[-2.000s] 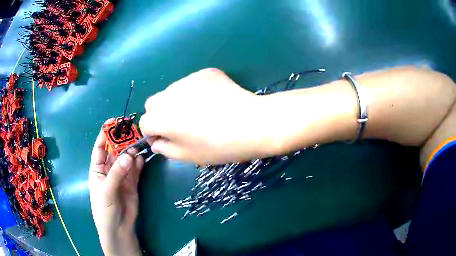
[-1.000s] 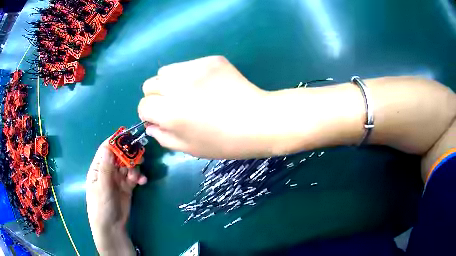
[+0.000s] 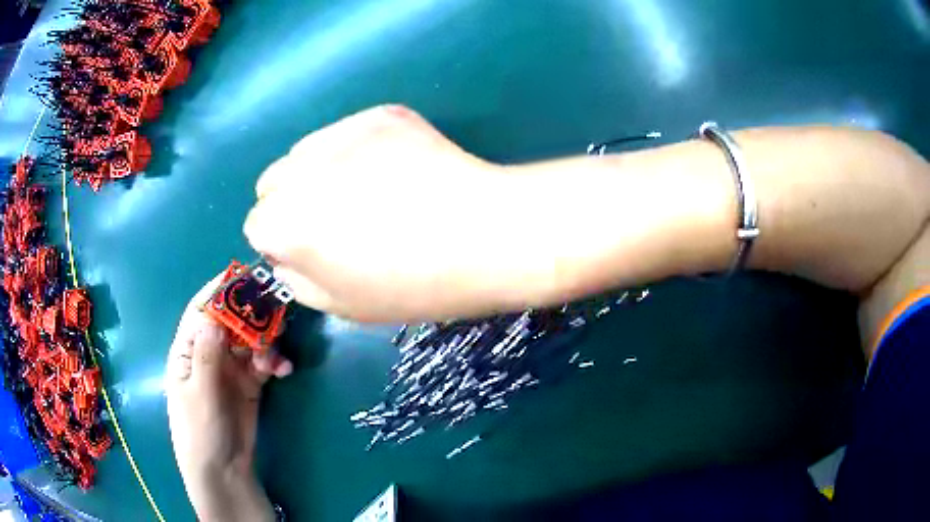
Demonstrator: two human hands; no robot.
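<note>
My left hand (image 3: 217,393) holds an orange-red square housing (image 3: 241,312) from below, with its dark recess facing up and tilted. My right hand (image 3: 357,224) is at the housing's upper right corner, fingers curled. Small silvery parts show between its fingertips and the recess; what exactly the fingers pinch is hidden behind the hand. A pile of short black lead wires (image 3: 454,372) with silvery ends lies on the dark-green mat below my right forearm.
Wired housings (image 3: 127,87) stand in rows at the upper left. A looser heap of housings (image 3: 51,326) lies at the far left by the yellow line. A few wires (image 3: 624,141) lie beyond my right wrist. A white card (image 3: 379,507) is at the near edge.
The long wire that stood up from the housing two seconds ago no longer shows. The housing has turned and tilted in my left hand, and my right hand has moved closer onto it since one second ago.
</note>
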